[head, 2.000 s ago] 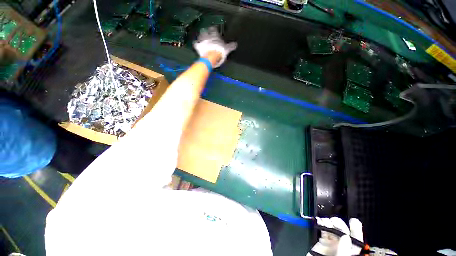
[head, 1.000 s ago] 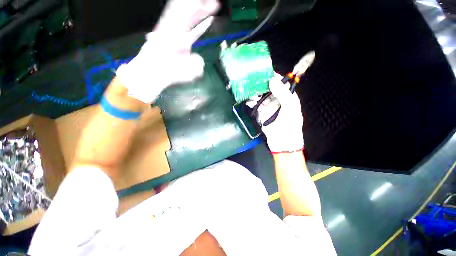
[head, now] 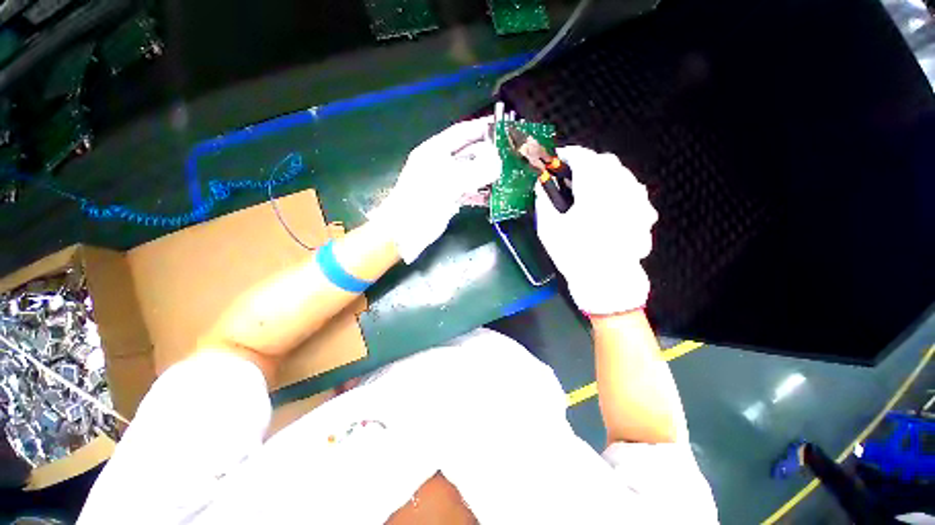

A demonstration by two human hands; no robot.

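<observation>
My left hand (head: 439,185), in a white glove with a blue band at the wrist, holds a green circuit board (head: 510,195) by its left side. The board's solder side faces me, above the edge of the black tray. My right hand (head: 600,231), in a white glove with a red cuff edge, grips diagonal cutters (head: 554,174). Their metal jaws lie over the upper part of the board. Whether the jaws touch a lead cannot be told. The fingers of my left hand behind the board are hidden.
A cardboard box (head: 118,338) of silvery metal parts (head: 51,369) stands at left, its flap over the green bench (head: 431,292). A coiled blue cord (head: 144,213) lies behind it. Boards (head: 402,15) lie on the dark conveyor. The black tray (head: 759,205) fills the right.
My left hand reached to the conveyor, came back, and now grips the board. The board has turned edgewise and the cutters have moved from beside it onto its face.
</observation>
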